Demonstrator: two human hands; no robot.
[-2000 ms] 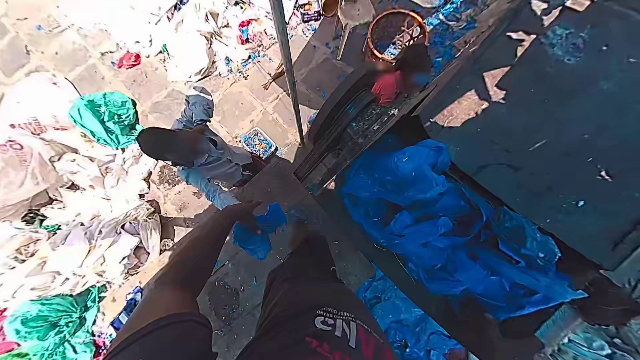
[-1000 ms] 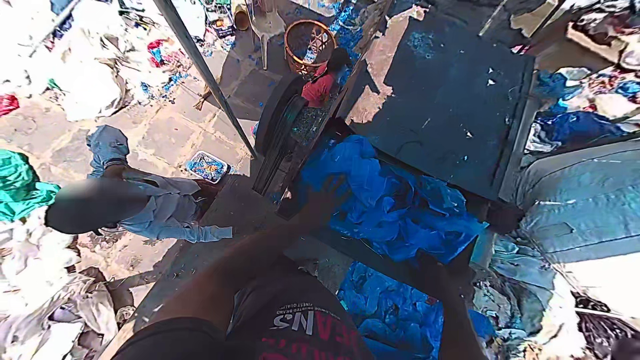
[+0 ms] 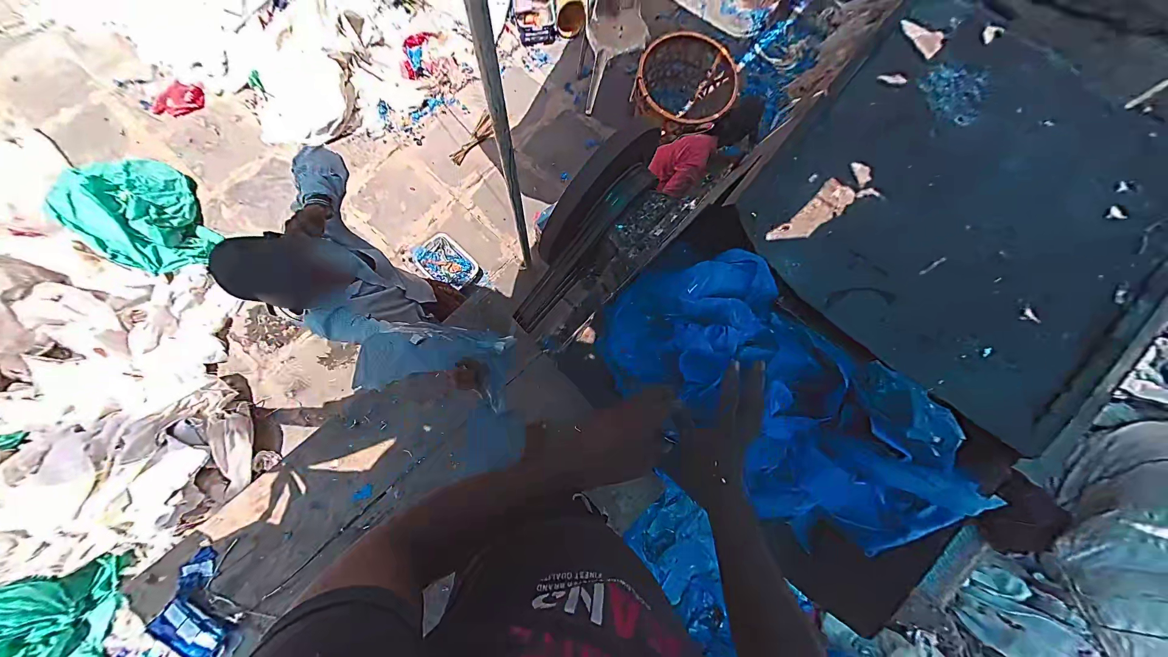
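A crumpled heap of blue plastic film (image 3: 703, 310) lies in the dark opening beside the large dark metal surface. My left hand (image 3: 643, 424), in shadow, reaches in from the left to the heap's near edge; its fingers are too dark to read. Beside it, my right hand (image 3: 721, 447) rests against the film with fingers extended. More blue film (image 3: 680, 547) lies below, between my torso and right forearm. A co-worker in light blue clothing (image 3: 383, 287) stands at the left, with a hand at a sheet of translucent bluish film (image 3: 433, 356) near my left forearm.
A dark metal surface (image 3: 912, 210) with scraps fills the right. A large dark wheel (image 3: 598, 196) and an upright pole (image 3: 500, 128) stand ahead, near a person in red (image 3: 683, 162). Beyond are a wicker basket (image 3: 686, 117) and a plastic chair (image 3: 618, 32). Pale plastic heaps (image 3: 100, 347) lie left.
My left arm, near a blue piece by the co-worker two seconds ago, is now at the heap. Since one second ago, my right hand has moved left along the heap, closer to my left.
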